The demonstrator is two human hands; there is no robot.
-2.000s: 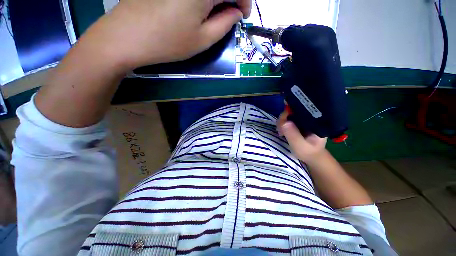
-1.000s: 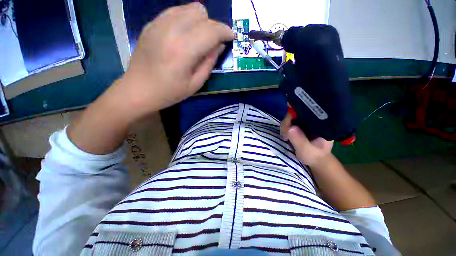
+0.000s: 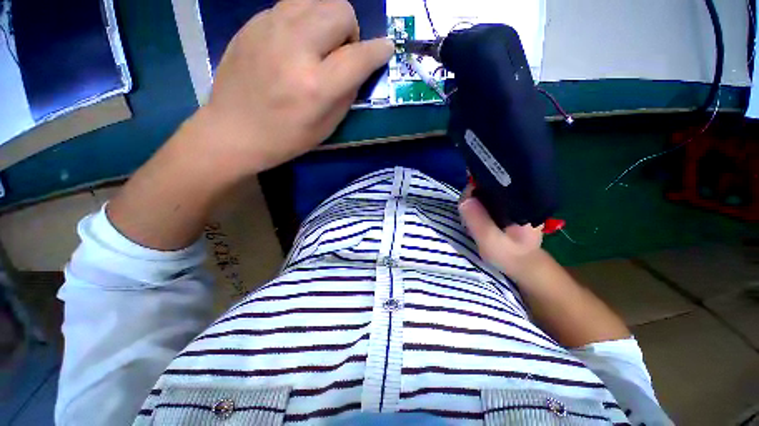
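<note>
The tablet-like unit (image 3: pixel 499 18) lies at the top, with a dark flat panel (image 3: pixel 241 21) on its left part and a white area on its right. A small green board (image 3: pixel 402 29) is beside the panel, and the main circuit board (image 3: pixel 416 90) is at the near edge. My right hand (image 3: pixel 503 233) grips the black soldering gun (image 3: pixel 499 116), its tip pointing left at the small board. My left hand (image 3: pixel 291 83) reaches over the panel, fingertips pinched at the small board by the tip. What is between those fingertips is hidden.
A similar white-and-dark unit (image 3: pixel 71 58) lies at left on cardboard. A thin dark lead with a white end (image 3: pixel 569 120) hangs over the bench's front edge right of the gun. A black cable (image 3: pixel 717 50) runs down at right. A red object (image 3: pixel 716 179) is below the bench.
The gun has shifted left and slightly up. The left hand first drew back from the board, then its fingertips came to the tip again. The lead with the white end now shows; the yellow spot does not.
</note>
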